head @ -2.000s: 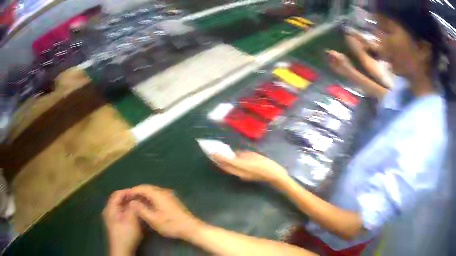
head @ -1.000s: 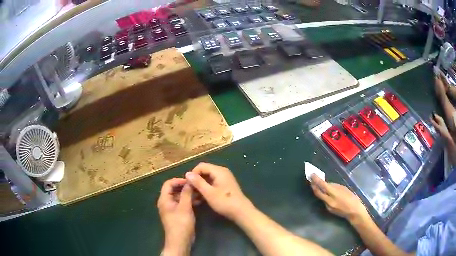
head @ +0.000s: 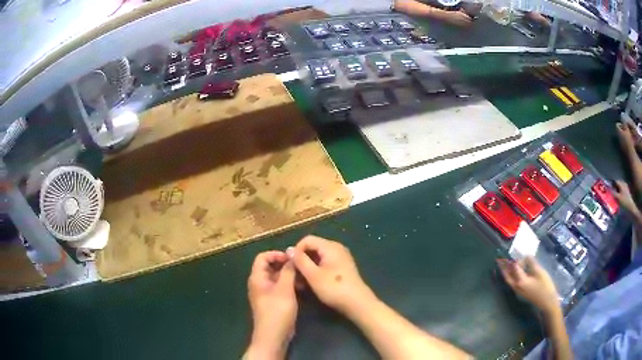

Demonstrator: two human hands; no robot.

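My left hand [head: 273, 292] and my right hand [head: 331, 276] are together low in the middle, above the green bench top [head: 176, 316]. Both are bare, with fingers curled and fingertips touching. A tiny pale spot shows where the fingertips meet; whether it is a small part or a fingernail I cannot tell. The insides of both hands are hidden.
A neighbour's hand [head: 531, 285] holds a white card [head: 524, 242] over a clear tray [head: 473, 195] of red, yellow and dark devices at right. A wooden board [head: 211, 190], a fan [head: 70, 204] and a pale board [head: 440, 133] lie beyond my hands. More trays are behind.
The view has steadied and swung, so things sit differently in the picture. The neighbour's hand with the white card is now over the tray's near edge. My hands stay together.
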